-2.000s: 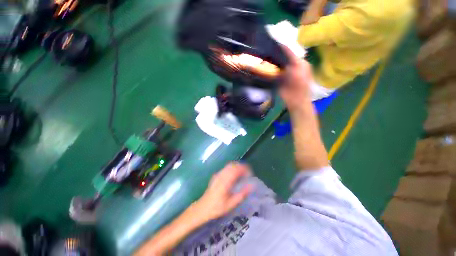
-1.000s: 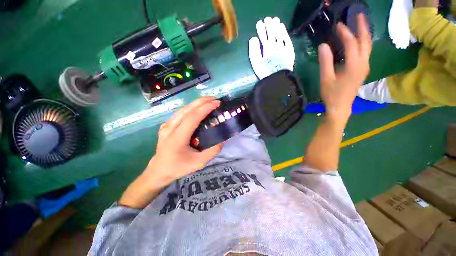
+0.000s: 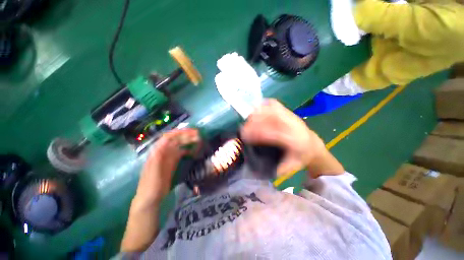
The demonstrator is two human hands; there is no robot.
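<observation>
A black clip fan (image 3: 216, 161) is held close in front of my shirt, its ribs glinting orange; it is somewhat blurred. My left hand (image 3: 172, 155) is on the fan head's left side. My right hand (image 3: 285, 133) grips the dark clip base (image 3: 264, 160) at the right, its fingers over the top. The hinge between head and base is mostly hidden.
A bench polisher (image 3: 124, 111) with a yellow wheel (image 3: 185, 65) and a grey-white wheel (image 3: 67, 155) stands ahead left. White gloves (image 3: 238, 84) lie ahead. Black fans lie at far left (image 3: 45, 204) and beyond the gloves (image 3: 292, 44). A person in yellow (image 3: 407, 45) is at right; cartons (image 3: 419, 185) are on the floor.
My right hand, raised and empty a second ago, has come down onto the clip base. The fan has turned, so its ribs show more. The camera view has shifted.
</observation>
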